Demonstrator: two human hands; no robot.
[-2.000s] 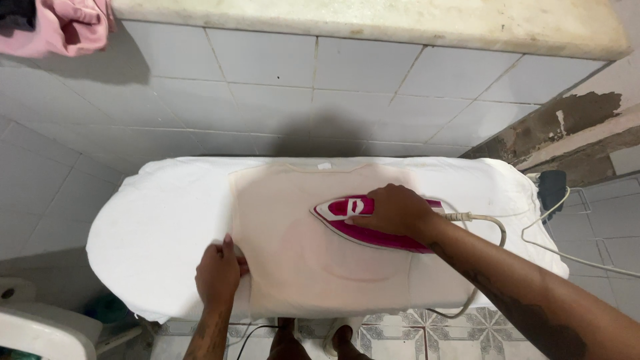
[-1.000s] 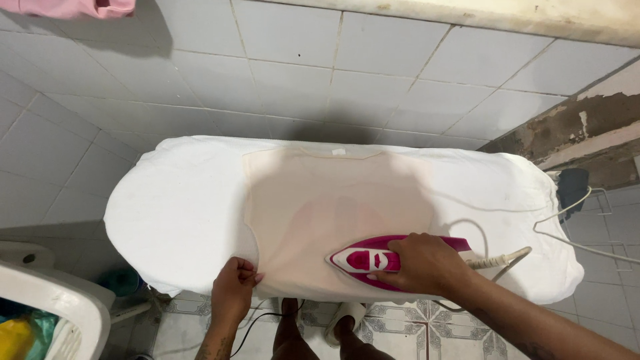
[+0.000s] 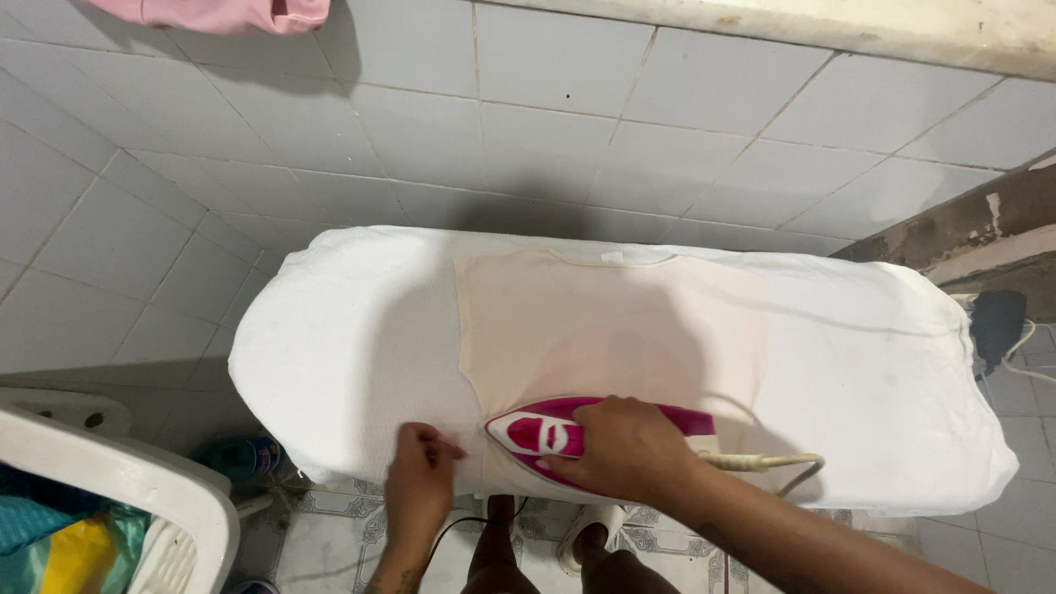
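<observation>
A pale peach sleeveless garment [image 3: 528, 322] lies flat on a white cloth-covered ironing board [image 3: 866, 388], its neckline toward the tiled wall. My right hand [image 3: 631, 450] grips the handle of a magenta and white clothes iron [image 3: 536, 433], which rests on the garment's near part with its tip pointing left at the garment's left edge. My left hand [image 3: 425, 462] is just left of that edge, over the board's near side, fingers curled; whether they pinch any cloth is unclear. The iron's pale cord [image 3: 763, 462] runs off to the right from its heel.
Beyond the board stand a tiled wall [image 3: 544, 140] and a stone ledge [image 3: 825, 25]. Pink fabric [image 3: 247, 12] hangs at the upper left. A white basket [image 3: 165, 462] with colored items and a dark bottle [image 3: 247, 454] are at lower left. A dark object [image 3: 998, 322] sits at the board's right end.
The iron in my right hand has moved toward the near side of the garment, then left to its edge. My left hand, earlier at the garment's left edge, is now slightly off it.
</observation>
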